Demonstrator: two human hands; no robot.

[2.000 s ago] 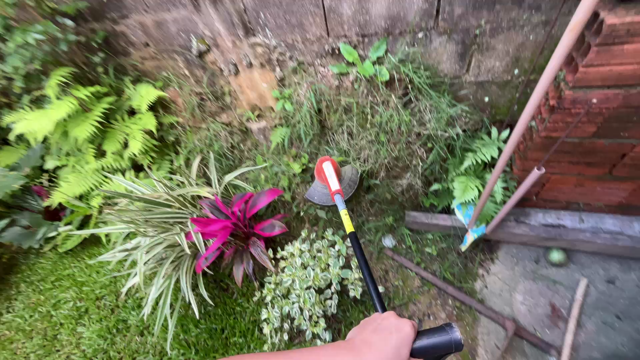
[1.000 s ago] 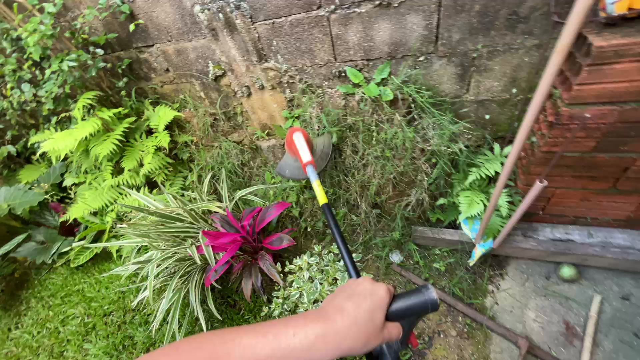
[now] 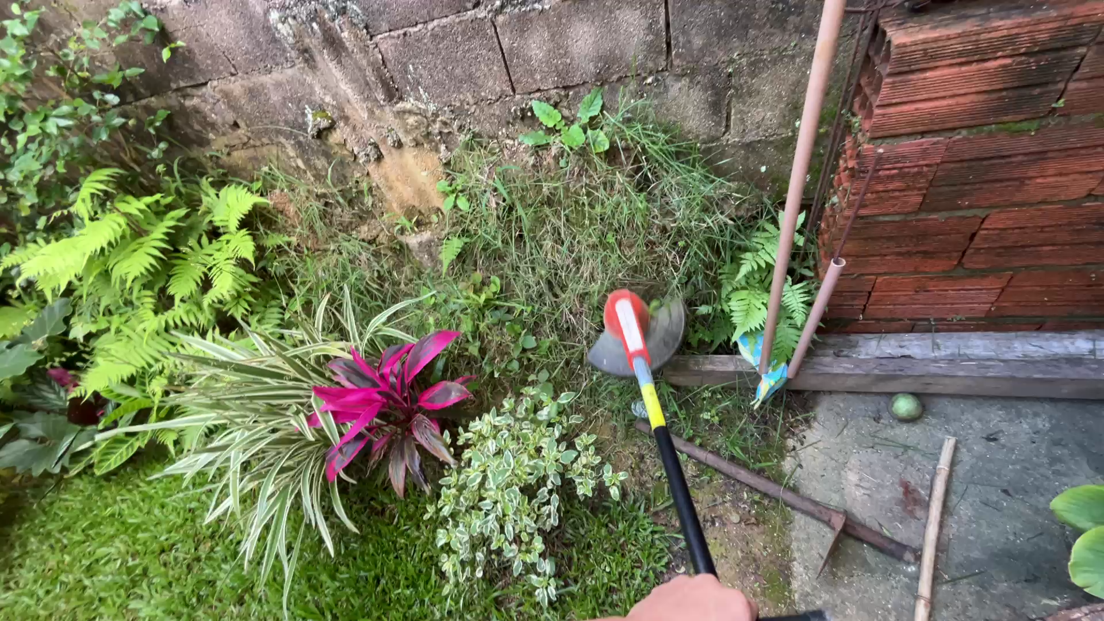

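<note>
One hand is in view at the bottom edge, gripping the black handle of a string trimmer [image 3: 681, 483]; by its thumb side and the arm coming from the left, it looks like my left hand [image 3: 690, 601]. The trimmer's shaft runs up from the hand, black, then yellow and grey, to a red and white head with a dark, rounded guard. This head is over the weeds [image 3: 595, 233], just left of the end of a wooden beam [image 3: 949, 366]. My right hand is not in view.
A concrete block wall [image 3: 586, 43] stands behind the weeds. Magenta cordyline [image 3: 388, 397], variegated shrub [image 3: 509, 483] and ferns [image 3: 147, 267] grow at the left. Two pipes [image 3: 798, 190] lean near red bricks [image 3: 975, 190]. A rusty bar [image 3: 776, 492] and a stick [image 3: 936, 526] lie low right.
The trimmer head has moved right and nearer, from the middle of the weeds to beside the beam's end. The hand now sits lower in the view, still around the handle.
</note>
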